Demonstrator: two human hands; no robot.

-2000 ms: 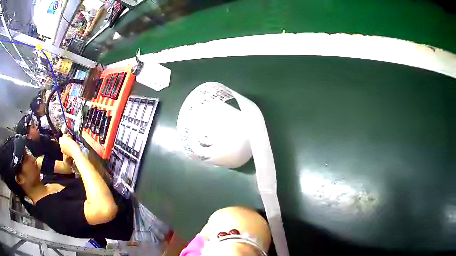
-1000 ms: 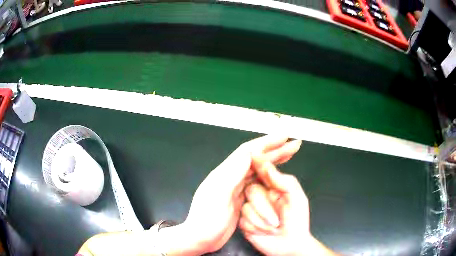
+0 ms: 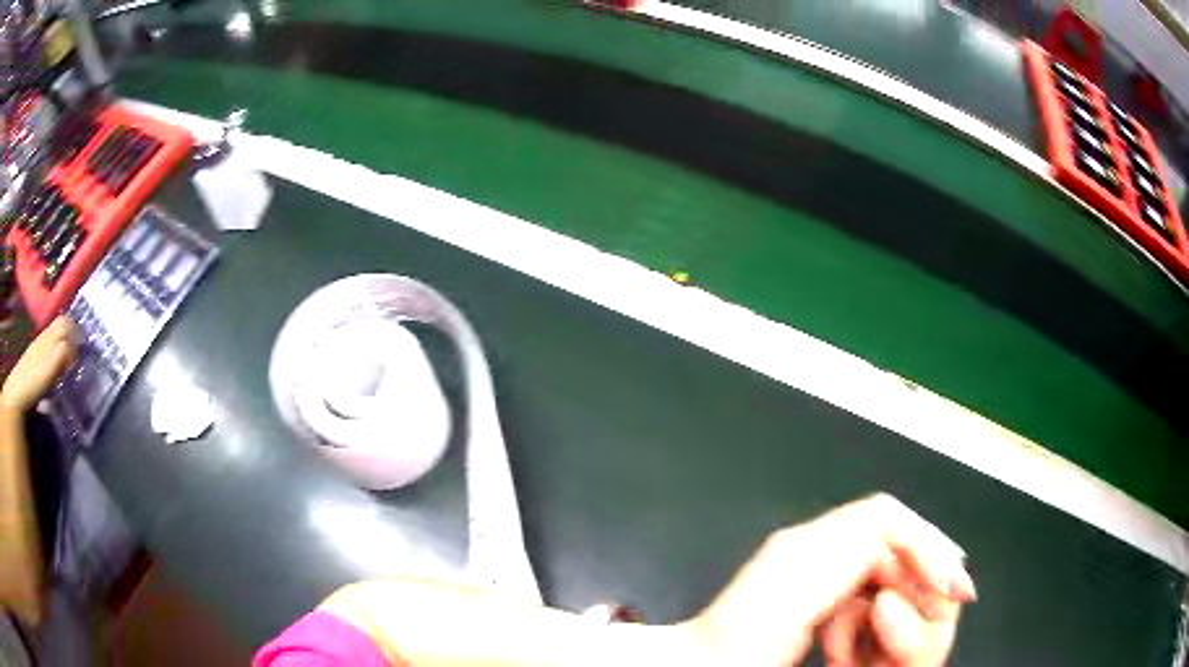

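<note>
A white label roll point(image 3: 378, 437) stands on the dark green bench at the left, its outer turn loose. The label strip point(image 3: 492, 502) trails from it down behind my left forearm. My left hand point(image 3: 848, 567) is at the lower right, away from the roll, with bent fingers. I cannot see anything held in it. Blurred curled fingers show just below, cut by the frame's bottom edge. I cannot tell whether they belong to my right hand.
A white edge strip point(image 3: 587, 275) divides the bench from the green conveyor belt point(image 3: 548, 170). Red trays with dark units stand at the left point(image 3: 154, 146) and far right point(image 3: 1111, 202). A neighbour's hand point(image 3: 46, 358) touches a compartment sheet point(image 3: 137, 293). A white block point(image 3: 235, 196) and crumpled white piece point(image 3: 183, 412) lie nearby.
The view has swung, first right, then partly back left. Against one second ago, my left hand appears lower and further right. The crossed hands are no longer clearly visible. A neighbour's hand has appeared.
</note>
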